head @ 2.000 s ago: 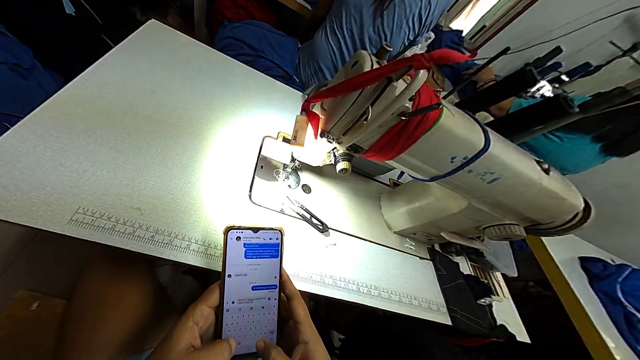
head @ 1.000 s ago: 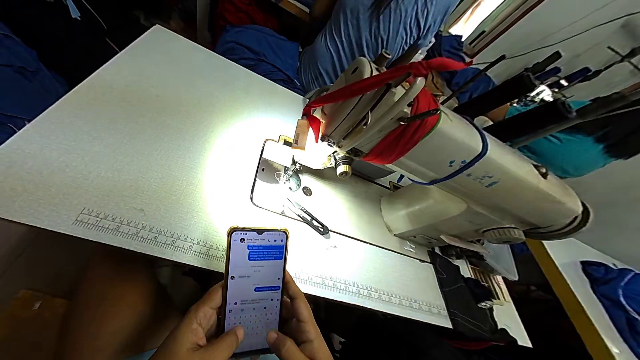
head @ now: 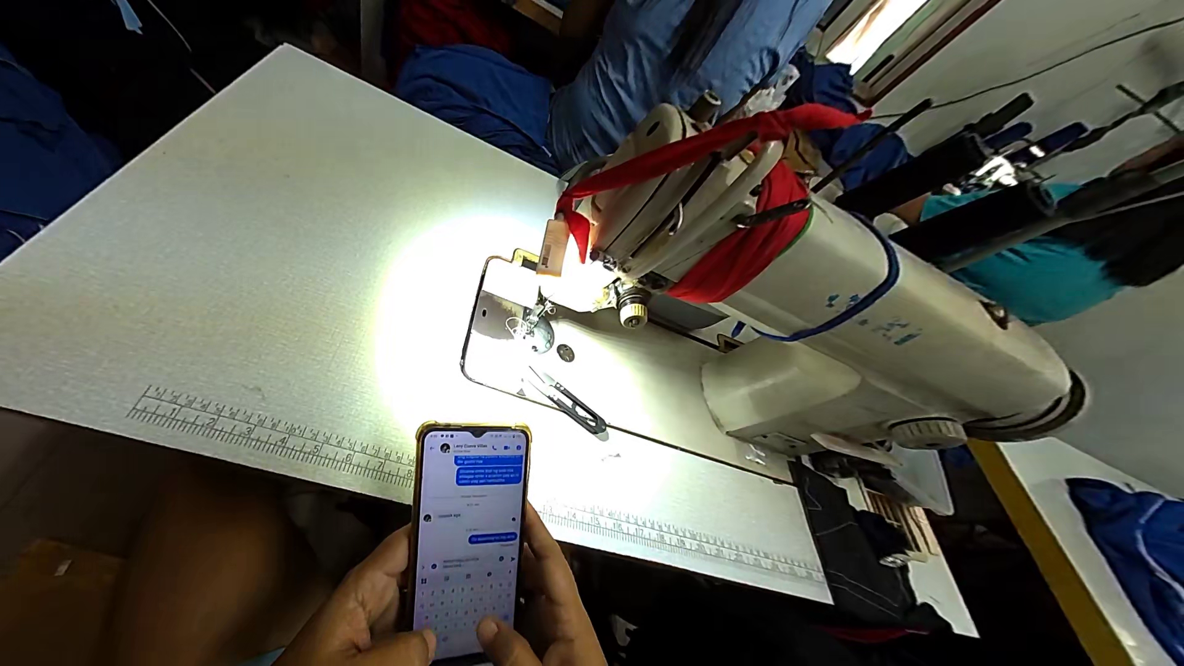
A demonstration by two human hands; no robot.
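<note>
Both hands hold a smartphone (head: 470, 546) upright at the bottom of the view, in front of the table's near edge. My left hand (head: 365, 606) grips its left side, with the thumb low by the on-screen keyboard. Along the right side is my right hand (head: 555, 601), its thumb over the lower right of the screen. The screen shows a chat with writing. Beyond the phone, black thread snips (head: 578, 404) lie on the bed of an industrial sewing machine (head: 814, 277), near the lit presser foot (head: 535, 324).
The white sewing table (head: 259, 250) has a printed ruler (head: 277, 435) along its near edge. Red cloth (head: 740, 250) is tied round the machine head. Dark fabric (head: 851, 527) hangs at the right. A person in blue (head: 638, 74) and another in teal (head: 1036, 268) are beyond.
My thumbs have shifted slightly over the phone's keyboard. Both hands keep hold of the phone, and the snips lie where they were.
</note>
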